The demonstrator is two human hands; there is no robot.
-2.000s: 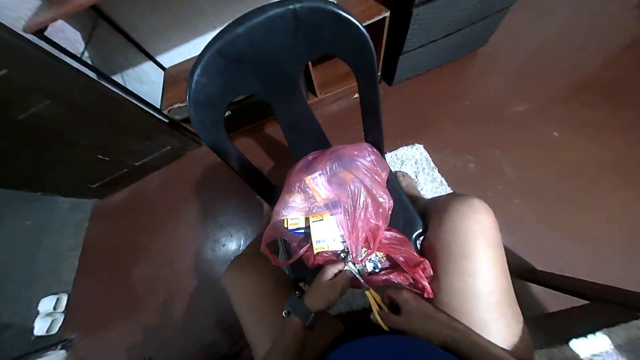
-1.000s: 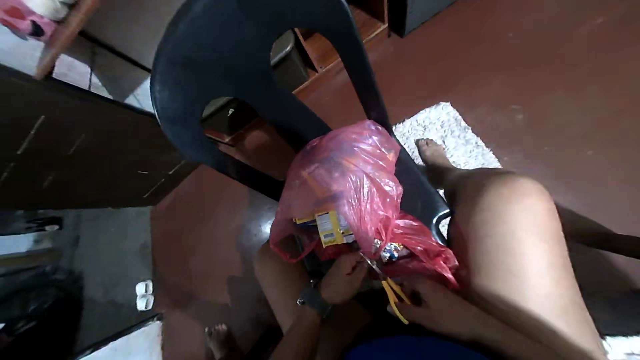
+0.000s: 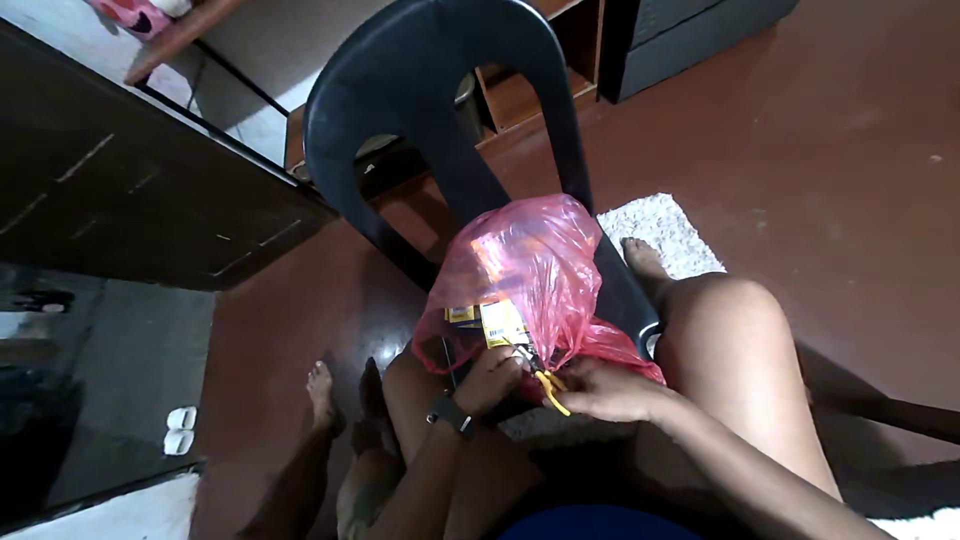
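A translucent pink plastic bag (image 3: 525,262) with yellow-and-white packets (image 3: 504,322) in and beside its mouth rests on the seat of a black plastic chair (image 3: 420,67). My right hand (image 3: 607,390) holds a tool with yellow handles (image 3: 553,391), which looks like scissors or pliers; its metal end points toward my left hand. At the bag's near edge, my left hand (image 3: 491,379), with a dark watch on the wrist, pinches something small that is mostly hidden. More pink plastic (image 3: 615,349) lies bunched beyond my right hand.
My legs (image 3: 735,352) straddle the chair's near side. A white shaggy mat (image 3: 664,232) lies on the red floor. Another person's bare foot (image 3: 320,390) is at the lower left, with white slippers (image 3: 180,431) farther left. A wooden shelf (image 3: 517,105) and dark drawers (image 3: 675,45) stand behind.
The yellow-handled tool has stayed in my right hand by the bag. Another person's leg shows more at the lower left. The view has shifted.
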